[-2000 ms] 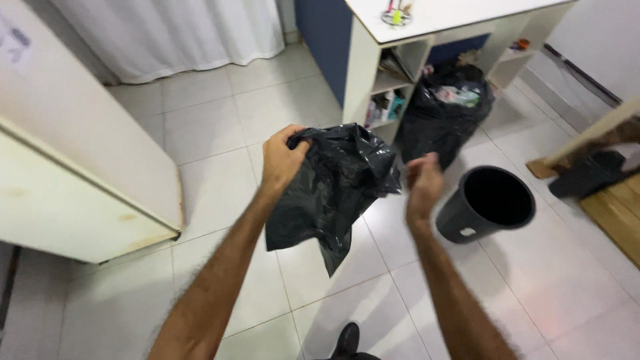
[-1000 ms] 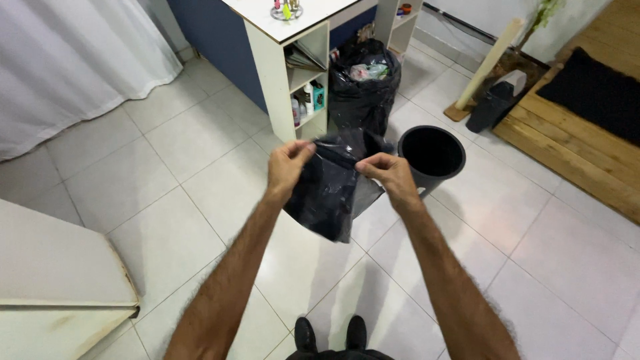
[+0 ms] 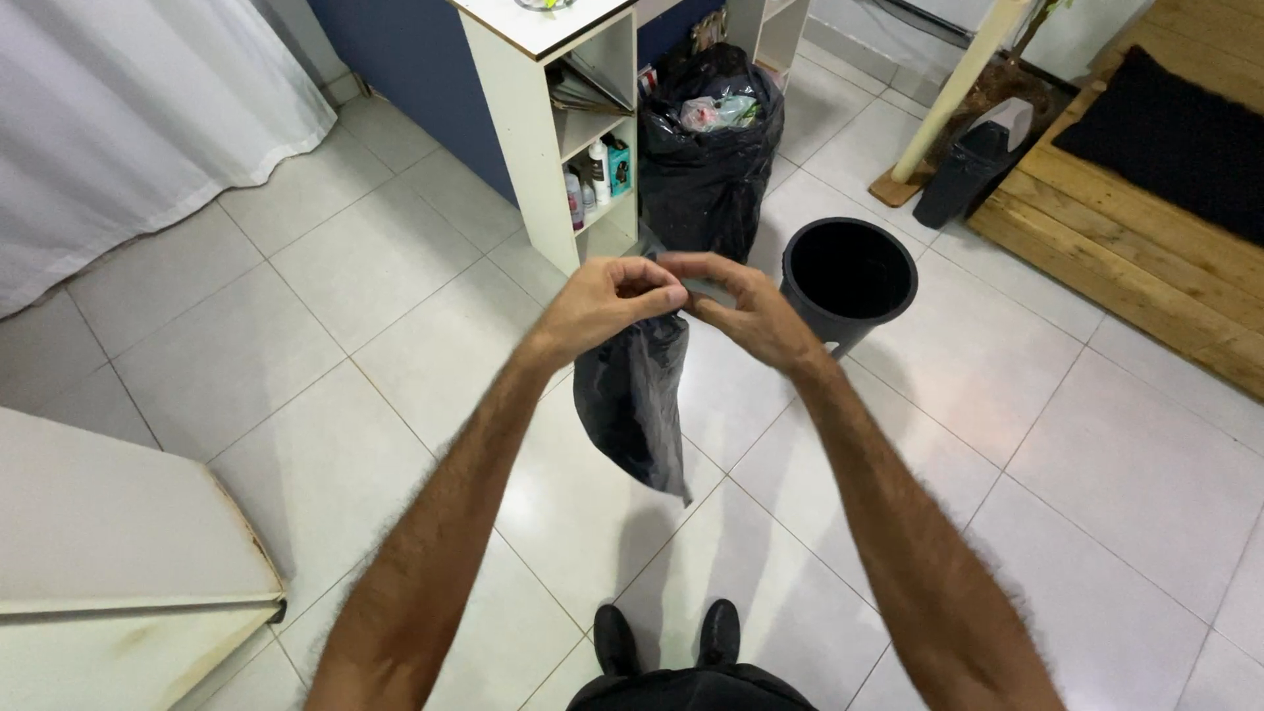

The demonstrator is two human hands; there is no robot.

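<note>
A black plastic bag (image 3: pixel 637 395) hangs in a narrow fold from my left hand (image 3: pixel 612 301), which pinches its upper edge between thumb and fingers. My right hand (image 3: pixel 736 301) meets the left at the fingertips, at the bag's top corner; whether it grips the plastic is hidden. Just beyond my right hand stands an empty-looking black round bin (image 3: pixel 851 272), upright on the floor. Behind the hands, a full black garbage bag (image 3: pixel 706 183) with crumpled waste in its mouth leans by the shelf unit.
A white shelf unit (image 3: pixel 513 128) holds bottles and papers. A white curtain (image 3: pixel 138 128) hangs at the left, above a white cabinet (image 3: pixel 128 523) at lower left. To the right are a small dark bin (image 3: pixel 963 173), a wooden post (image 3: pixel 953 89) and a wooden platform (image 3: pixel 1136 252) with a black mat (image 3: pixel 1175 148).
My hands have come together at the bag's top. The bag, spread between both hands a second ago, now hangs narrower. Two seconds ago my right hand was apart from it.
</note>
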